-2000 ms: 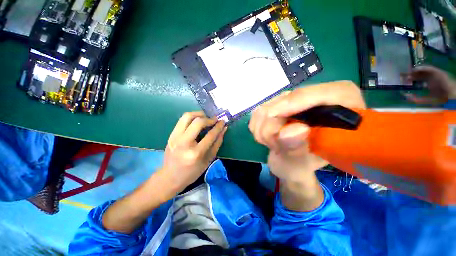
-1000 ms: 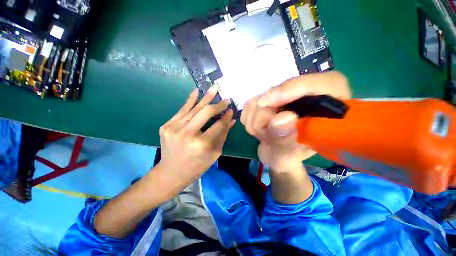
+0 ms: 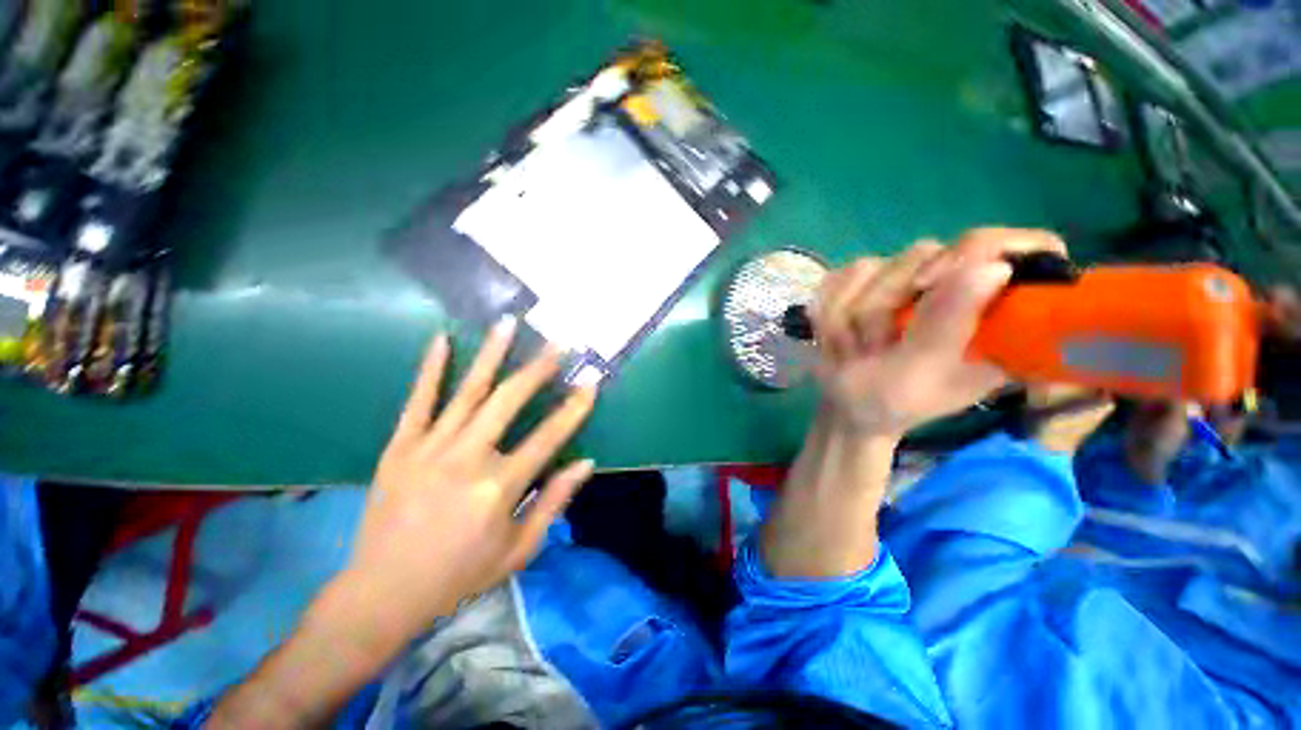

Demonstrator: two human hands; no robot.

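An opened tablet assembly (image 3: 471, 271) lies tilted on the green bench in front of me, with a large white battery (image 3: 592, 235) and a circuit board (image 3: 692, 143) along its upper right side. My left hand (image 3: 471, 464) is spread with its fingertips at the tablet's lower edge, holding nothing. My right hand (image 3: 906, 335) grips an orange electric screwdriver (image 3: 1127, 331). The screwdriver's dark front end is over a round silvery speckled screw dish (image 3: 771, 314), right of the tablet. Whether the tip touches the screws is too blurred to tell.
Stacked tablet assemblies (image 3: 93, 171) lie at the left of the green bench (image 3: 314, 385). More tablets (image 3: 1073, 93) lie at the far right by a pale rail (image 3: 1191, 93). A neighbouring person's blue sleeve (image 3: 999, 521) and hand (image 3: 1070, 414) are close below the screwdriver.
My right hand with the screwdriver has moved right, from the tablet's lower edge to the dish, which now shows. My left hand's fingers have spread. The view has shifted.
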